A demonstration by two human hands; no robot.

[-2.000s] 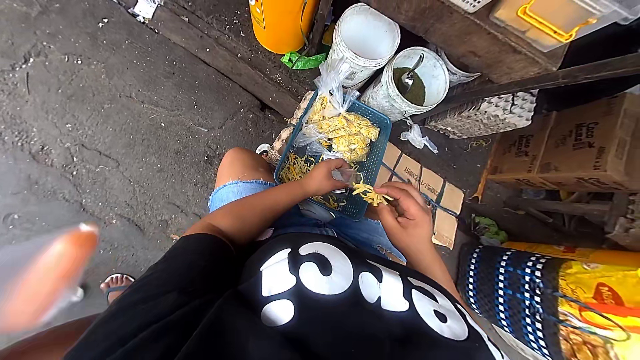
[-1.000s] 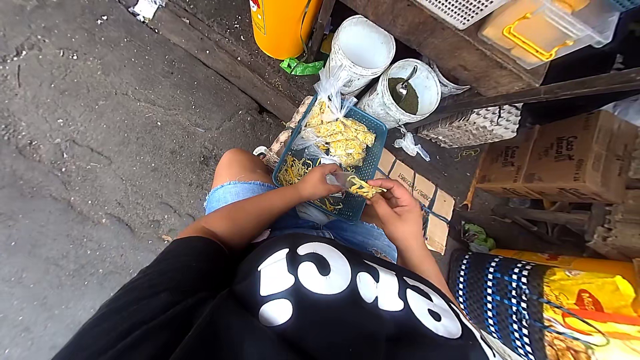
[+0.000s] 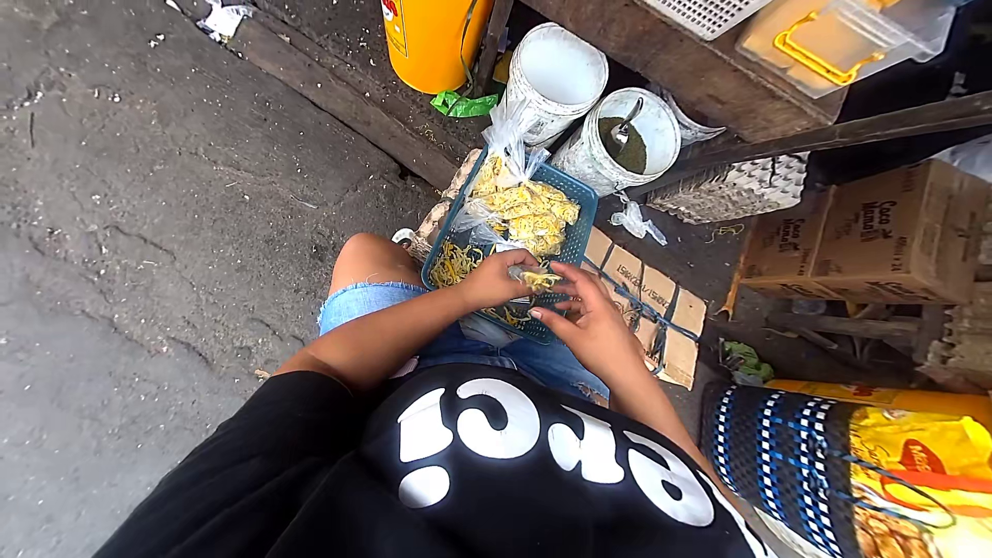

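Observation:
My left hand (image 3: 496, 280) holds a small clear plastic bag with yellow strips (image 3: 538, 280) at its end, above the near part of a blue-green plastic basket (image 3: 583, 226). My right hand (image 3: 590, 316) is just right of it, thumb and fingers apart, with nothing plainly held; fingertips are close to the strips, and contact cannot be told. In the basket, knotted clear bags of yellow pieces (image 3: 535, 213) fill the far part. Loose yellow strips (image 3: 456, 265) lie at its near left. My hands partly hide the near part of the basket.
Beyond the basket stand a white bucket (image 3: 559, 66) and a bucket of dark granular stuff (image 3: 629, 147) with a metal scoop. Tied flattened cardboard (image 3: 686, 329) lies right of my knees. Cartons (image 3: 876, 232) and a woven bag (image 3: 775, 457) are farther right. An orange container (image 3: 434, 46) stands behind.
My right hand has drawn slightly away from the strips and its fingers have spread. My left hand still holds the small bag. A blurred orange shape at the far left has left the view.

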